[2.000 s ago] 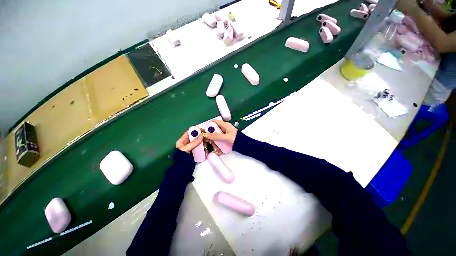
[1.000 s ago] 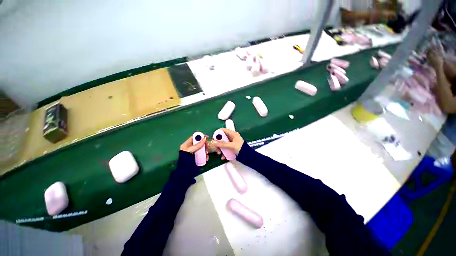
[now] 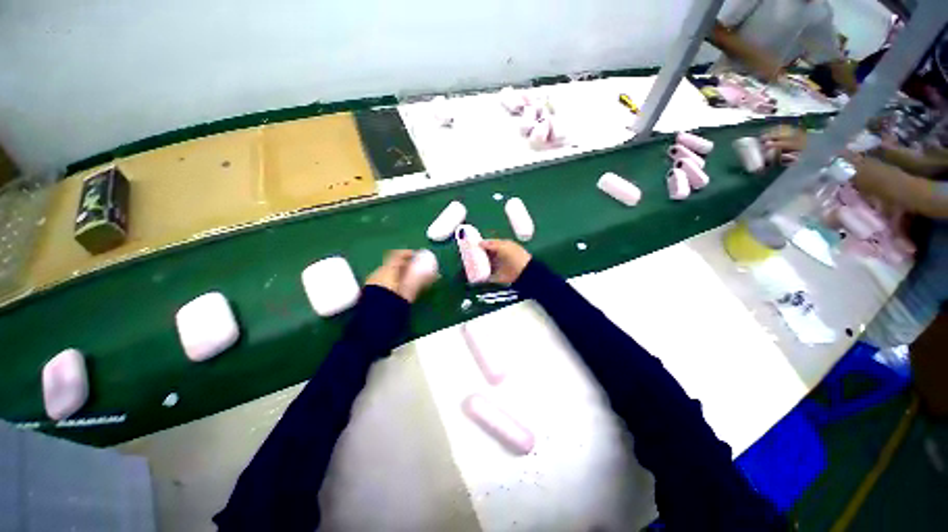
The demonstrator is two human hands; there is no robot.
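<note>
My left hand point(image 3: 393, 274) is over the green belt and holds a pale pink housing point(image 3: 419, 272), blurred. My right hand point(image 3: 504, 261) holds another pink housing point(image 3: 473, 255) by its side, with a dark round spot at its upper end, over the belt's near part. The two hands are apart. Two slim pink housings lie on the white sheet point(image 3: 644, 343) in front of me, the nearer one point(image 3: 499, 424) and a blurred one point(image 3: 481, 353) just beyond it.
The green belt point(image 3: 281, 364) carries wider pink units point(image 3: 331, 286) at left and slim housings point(image 3: 620, 188) at right. A metal post point(image 3: 681, 64) stands beyond it. A dark box point(image 3: 102, 209) sits on the brown board point(image 3: 224, 171). A yellow-based bottle point(image 3: 753, 242) and other people's arms point(image 3: 902, 187) are at right.
My hands have moved apart and forward over the belt, each with a housing. A third wider unit now shows on the belt. The units on the left have shifted left, and another person's hand reaches the belt.
</note>
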